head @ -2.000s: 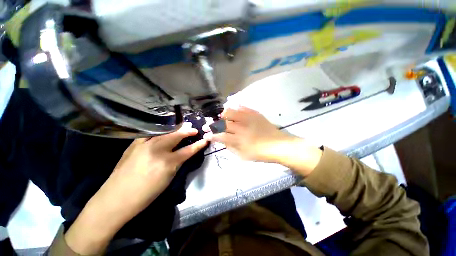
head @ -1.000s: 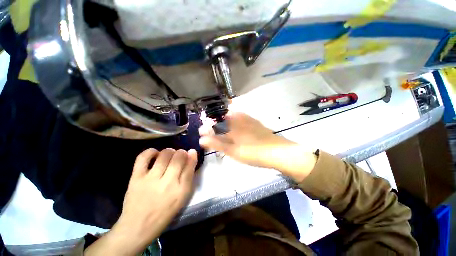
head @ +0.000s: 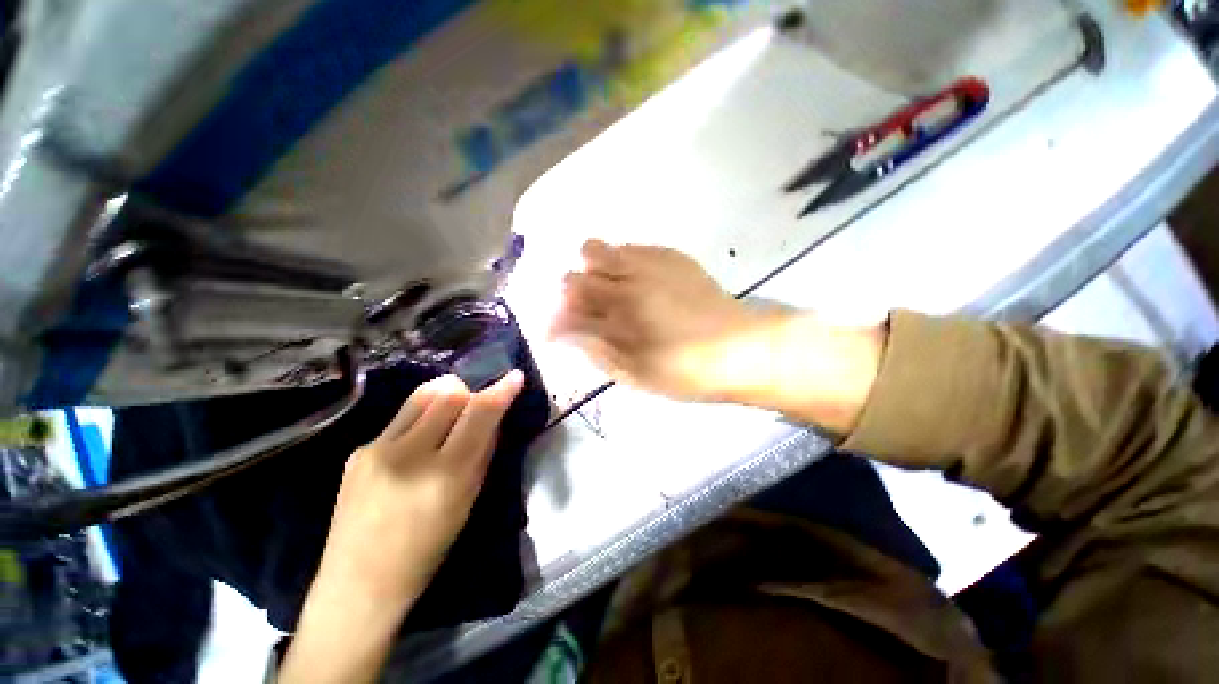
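The black garment [head: 468, 561] lies left of and below the needle area, partly under the machine head. My left hand [head: 421, 468] is on it, thumb and fingertips together at its edge just below the presser foot area. A small grey piece [head: 488, 358] shows just above those fingertips. My right hand [head: 655, 314] is over the white tabletop to the right, off the cloth, with its fingers loosely bent. It is blurred, and nothing shows in it. The needle is hidden or too blurred to make out.
The white machine head [head: 401, 147] with its blue stripe fills the upper left. Thread snips [head: 896, 140] with red and blue handles lie at the upper right. The ruler-marked table edge [head: 749, 488] runs below the hands. A fine thread [head: 588, 422] lies near the cloth.
The view has turned and shifted. My right hand has moved right, away from the cloth and needle area. My left hand's fingertips have moved up to the cloth edge by the foot.
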